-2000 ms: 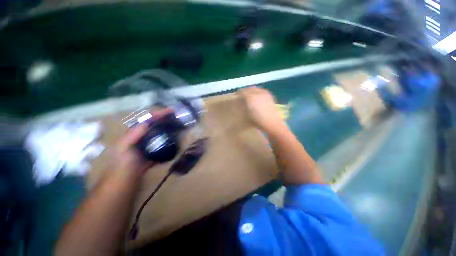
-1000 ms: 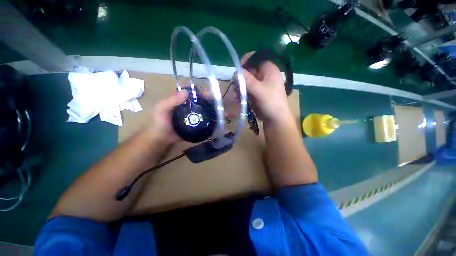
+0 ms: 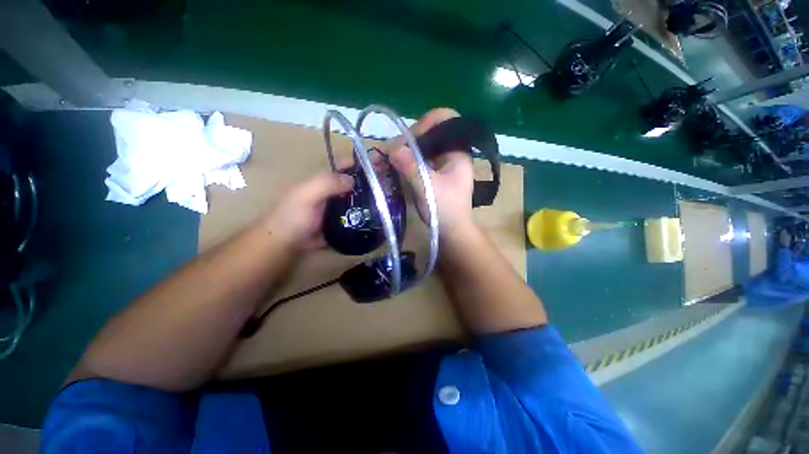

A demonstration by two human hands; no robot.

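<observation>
My left hand [image 3: 306,208] grips a round black ear cup [image 3: 353,225] with a pale logo, above the brown cardboard mat [image 3: 266,341]. Two pale hoops [image 3: 432,208] arch from it towards me. My right hand [image 3: 443,182] holds the wide black inner strap [image 3: 463,135] near the top of the ear cup; the fingertips are partly hidden behind the hoops. The second ear cup [image 3: 377,277] hangs below, near the mat, and the thin boom microphone [image 3: 293,300] points from it to the lower left.
Crumpled white paper [image 3: 177,158] lies at the mat's upper left. A yellow glue bottle [image 3: 554,229] lies on its side right of the mat, its nozzle towards a pale-yellow block [image 3: 663,239]. More headsets [image 3: 581,66] sit on the green conveyor beyond. Other headset parts are at the far left.
My right hand went from the mat's upper right to the headset. Over the last second, the hoops have tipped lower towards me and the strap has shifted slightly down and left with my right hand.
</observation>
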